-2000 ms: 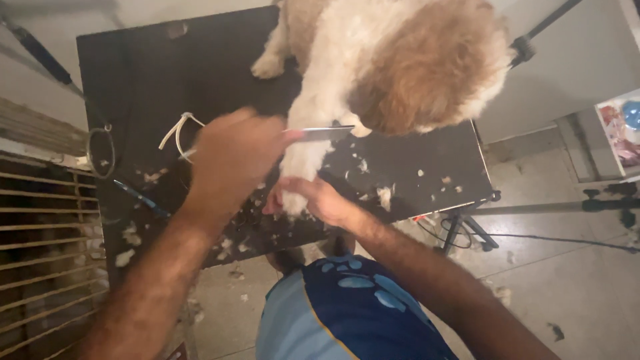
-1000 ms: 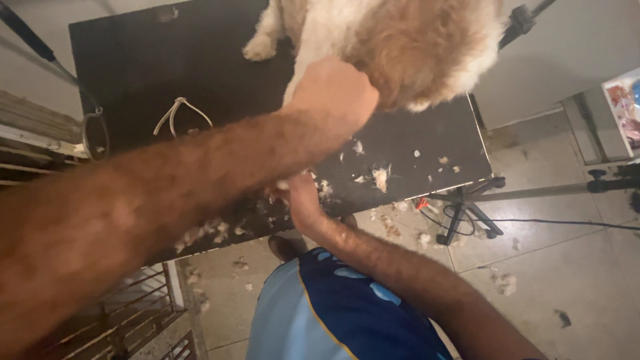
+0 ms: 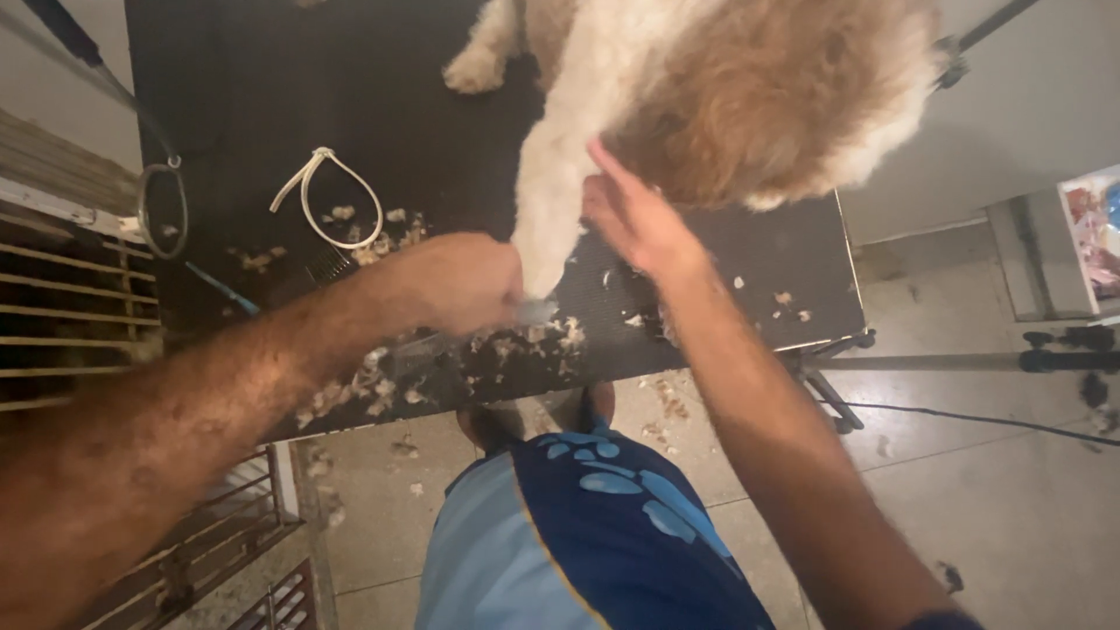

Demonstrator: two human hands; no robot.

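Observation:
A curly-coated brown and white dog [image 3: 770, 96] is on the black grooming table [image 3: 350, 79], one white front leg [image 3: 556, 188] reaching down toward me. My left hand [image 3: 468, 280] is a fist beside the lower end of that leg, around a blurred greyish tool [image 3: 535, 311] whose kind I cannot tell. Fingers extended and apart, my right hand [image 3: 634, 214] is on the other side of the leg, near the dog's head, with nothing seen in it. A pale cord loop [image 3: 341, 201] and a small black-toothed comb [image 3: 328, 264] lie on the table.
Fur clippings [image 3: 376, 385] are scattered over the table's near edge and the tiled floor. A metal-barred cage [image 3: 66, 306] is at the left, with a hanging loop [image 3: 164, 210] near it. At right are a stand's leg [image 3: 927, 361], a dark cable [image 3: 980, 418] and an open drawer [image 3: 1081, 254].
My left hand, over the upper leg one second ago, is now low beside the paw. My right hand has moved up from the paw and opened.

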